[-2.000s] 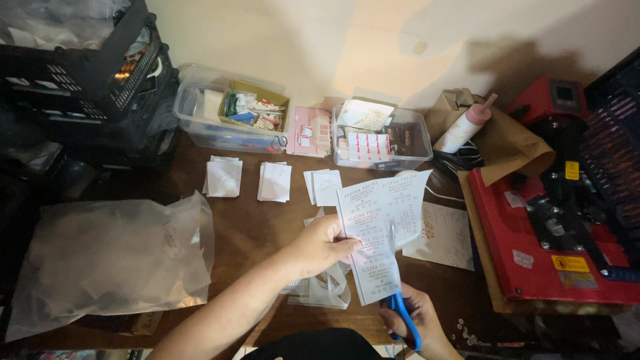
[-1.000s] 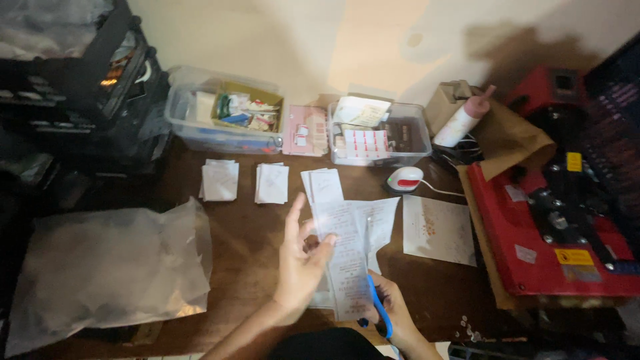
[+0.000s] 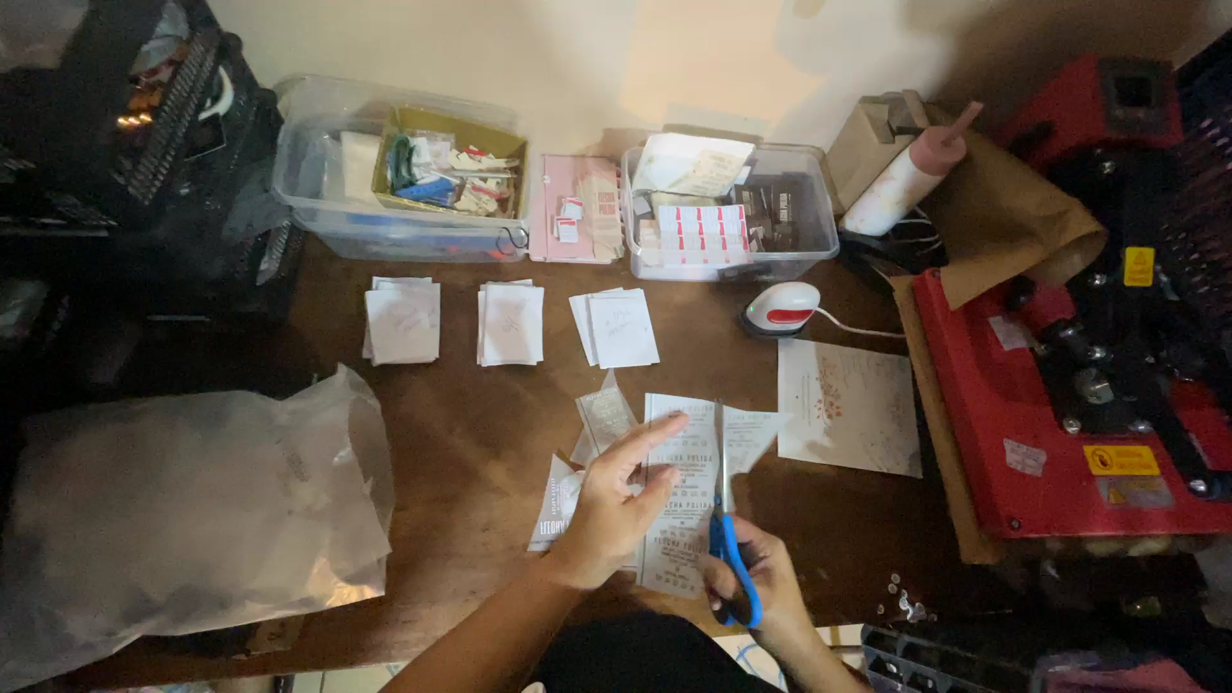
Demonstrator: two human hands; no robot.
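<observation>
Blue-handled scissors [image 3: 733, 568] are in my right hand [image 3: 770, 582], their blades pointing away from me along a printed sheet [image 3: 674, 525]. My left hand [image 3: 616, 510] is over the sheet's left part, fingers spread; whether it presses on the paper I cannot tell. To the right of the blades lies another printed piece [image 3: 746, 443]; whether it is joined to the sheet is unclear. Printed offcuts [image 3: 604, 423] lie behind and beside my left hand. Farther back, three small paper stacks stand in a row: left [image 3: 402, 325], middle [image 3: 511, 325] and right [image 3: 624, 329].
Two clear plastic bins [image 3: 327, 226] [image 3: 789, 260] stand along the wall. A white mini heat press [image 3: 784, 308] sits behind a printed sheet [image 3: 847, 409]. A red heat press machine [image 3: 1039, 443] occupies the right, a translucent plastic bag [image 3: 202, 510] the left, with black crates [image 3: 125, 241] behind it.
The printed sheet, held up two seconds ago, is now low at the table. My left hand has moved down off the raised paper, and the right paper stack shows fully.
</observation>
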